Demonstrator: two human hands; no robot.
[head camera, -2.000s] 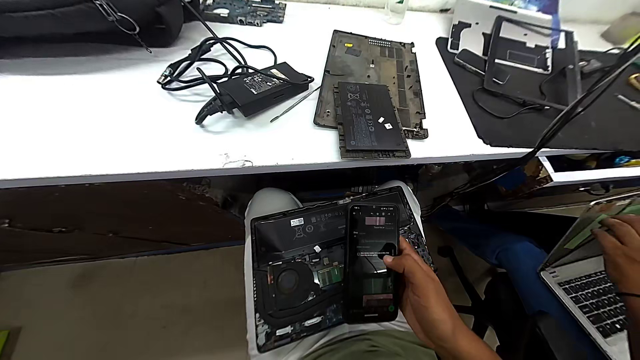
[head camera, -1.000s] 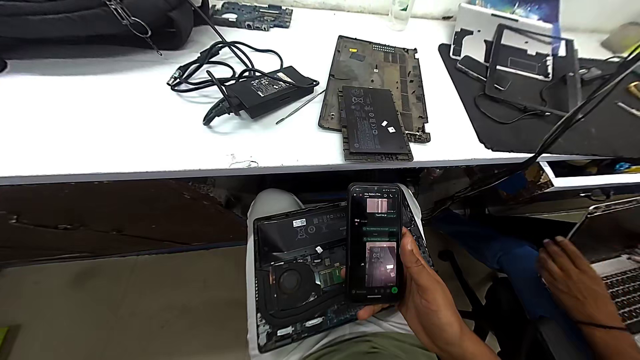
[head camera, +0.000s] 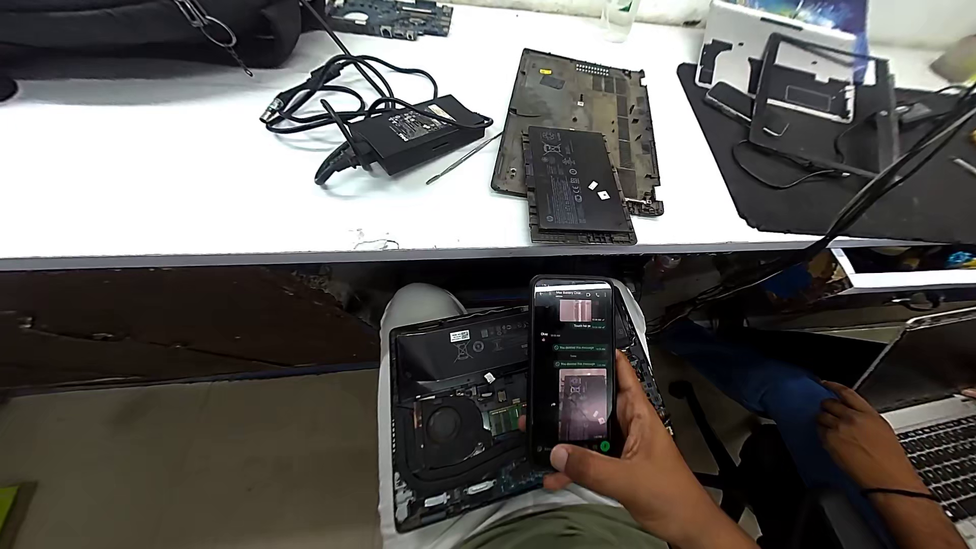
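My right hand (head camera: 637, 457) holds a smartphone (head camera: 573, 366) upright, its thumb over the lower edge of the screen, which shows a chat with pictures. Behind the phone an opened laptop base (head camera: 450, 427) lies across my lap, its fan, memory module and battery exposed; the phone covers part of it. My left hand is not seen. On the white table above, a flat laptop battery (head camera: 576, 179) rests partly over a dusty laptop bottom cover (head camera: 579, 99).
A power adapter (head camera: 419, 133) with coiled cable and a thin metal tool (head camera: 463, 158) lie on the table (head camera: 191, 206). A black bag (head camera: 152, 34), a circuit board (head camera: 393, 17) and laptop casing parts (head camera: 808, 84) stand farther back. At right, another person's hand (head camera: 862, 435) is beside a laptop (head camera: 942, 457).
My thumb has moved from mid-screen to the phone's lower edge, and the chat on the screen now shows other content. The other person's hand has left the laptop keyboard for their knee.
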